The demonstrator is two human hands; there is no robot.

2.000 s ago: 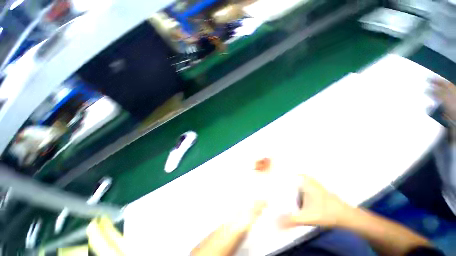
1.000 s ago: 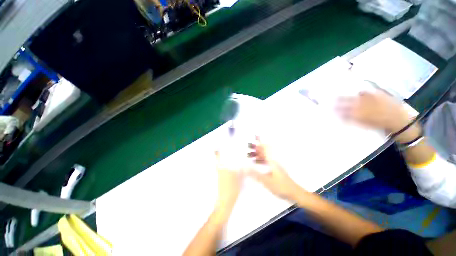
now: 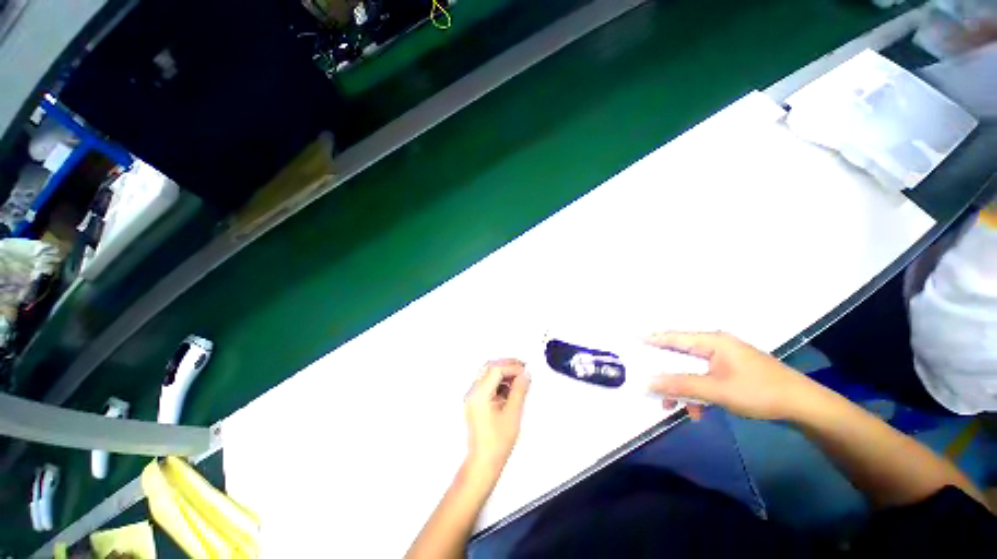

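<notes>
A handheld device [image 3: 586, 364] is in front of me over the white bench cover, its black oval panel with pale marks facing up. Its white body blends into the cover, so its outline is hard to see. My right hand [image 3: 716, 377] is at the device's right side, thumb and fingers around what looks like the white body. My left hand [image 3: 499, 399] is just left of the black panel, fingers curled; whether it pinches film or an edge cannot be told.
White devices [image 3: 184, 379] lie on the green belt [image 3: 437, 218] at left. Yellow cloth [image 3: 197, 508] lies by the metal post [image 3: 109, 426]. A translucent white tray [image 3: 886, 115] is at the bench's far right end. A neighbour's white sleeve [image 3: 957, 317] is at the right edge.
The blurred whitish item held up near the belt edge no longer shows there. My hands are farther apart, the black panel now visible between them. The neighbour's hand has left the bench.
</notes>
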